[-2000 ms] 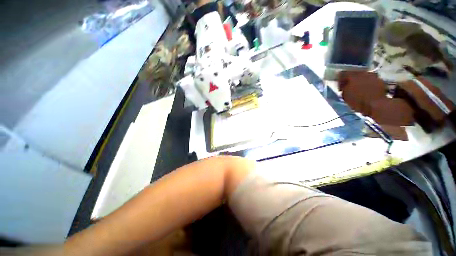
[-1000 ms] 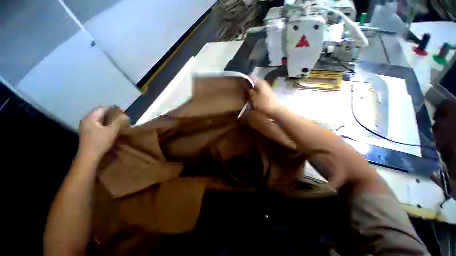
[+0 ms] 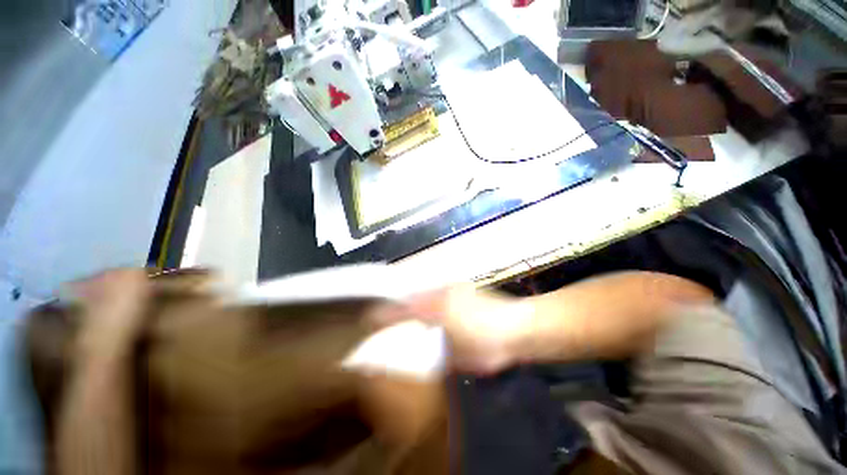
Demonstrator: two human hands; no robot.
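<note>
A brown garment panel [image 3: 251, 371] with a white upper edge is stretched between both hands at the lower left, blurred by motion. My left hand [image 3: 111, 297] grips its upper left part. My right hand [image 3: 446, 325] holds its upper right part, and a blurred white piece shows just below that hand. The white sewing machine [image 3: 336, 97] with a red logo stands beyond. Its yellow-gold clamp frame [image 3: 409, 136] lies under the head, over white sheets [image 3: 520, 116]. The fingertips of both hands are too blurred to make out.
A thin dark cord [image 3: 520, 161] runs across the white sheets to thread snips [image 3: 659, 144] at the right of the table. Dark brown cut pieces [image 3: 650, 88] lie at the back right, near a control panel [image 3: 602, 13]. A black board [image 3: 293, 213] is left of the machine.
The view has swung right, so the cut pieces and snips show again. The panel, gathered and folded a second ago, is now spread wider between both hands at the lower left.
</note>
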